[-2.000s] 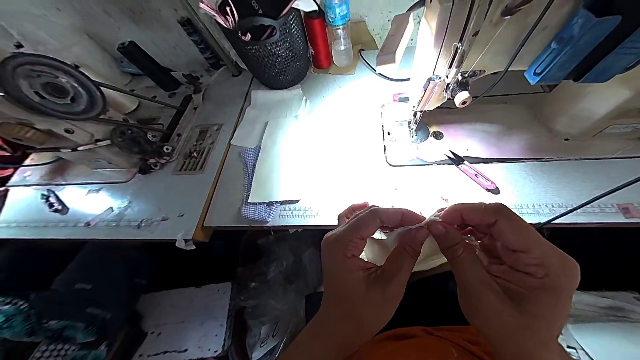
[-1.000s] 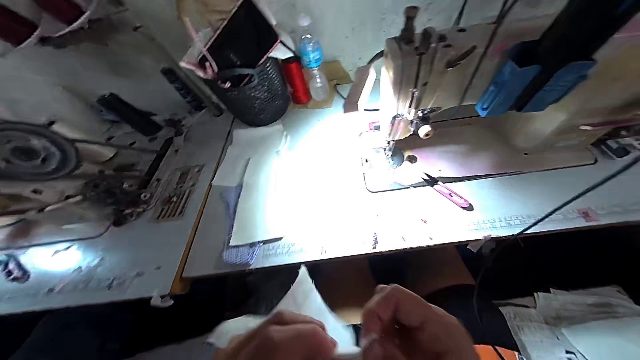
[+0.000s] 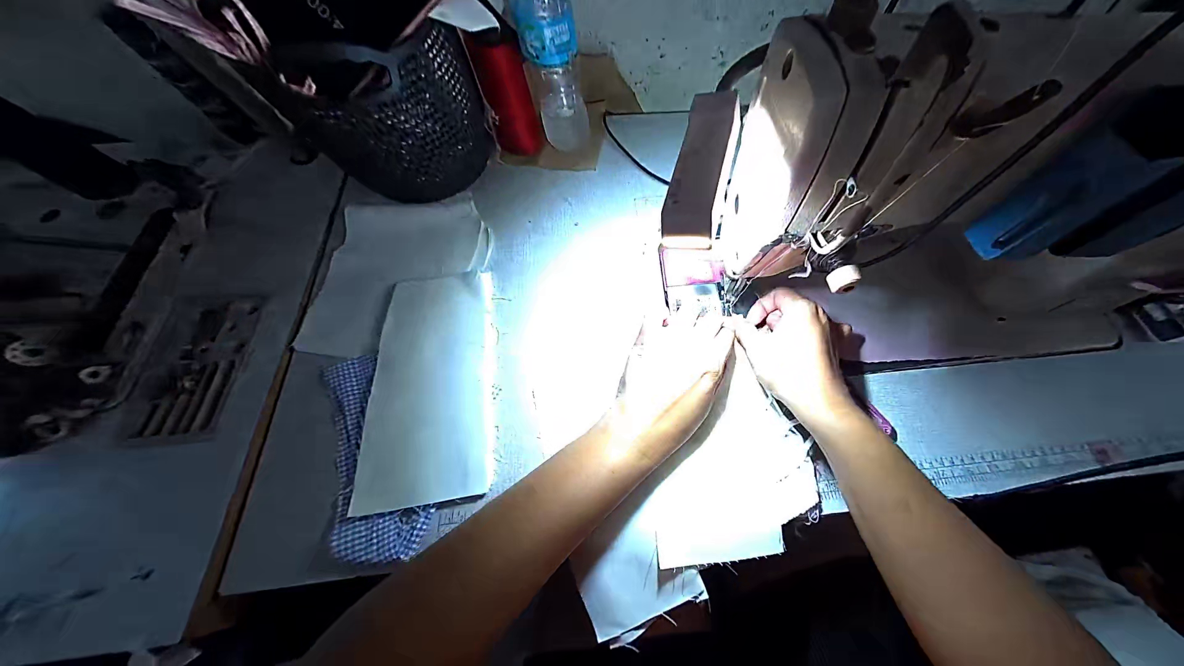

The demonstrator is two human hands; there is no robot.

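A white fabric piece (image 3: 731, 481) with frayed edges runs from the sewing machine's needle area over the table's front edge and hangs down. My left hand (image 3: 673, 356) lies on the fabric just left of the presser foot, its fingertips near the needle. Close to the needle on the right, my right hand (image 3: 795, 347) pinches the fabric's edge with thumb and finger. The sewing machine head (image 3: 786, 139) stands over both hands. Strong light washes out the cloth, so its exact place under the foot is hidden. Beneath my right forearm a pink thread snipper (image 3: 879, 421) shows partly.
White fabric pieces (image 3: 421, 398) lie at left on blue checked cloth (image 3: 375, 546). Behind them stand a black mesh basket (image 3: 407, 120), a red thread cone (image 3: 507, 92) and a plastic bottle (image 3: 558, 83). A measuring tape (image 3: 1017, 460) runs along the front edge; another machine is far left.
Both hands have moved from in front of the table's edge up to the needle area, bringing the white fabric there. The view has moved closer to the machine.
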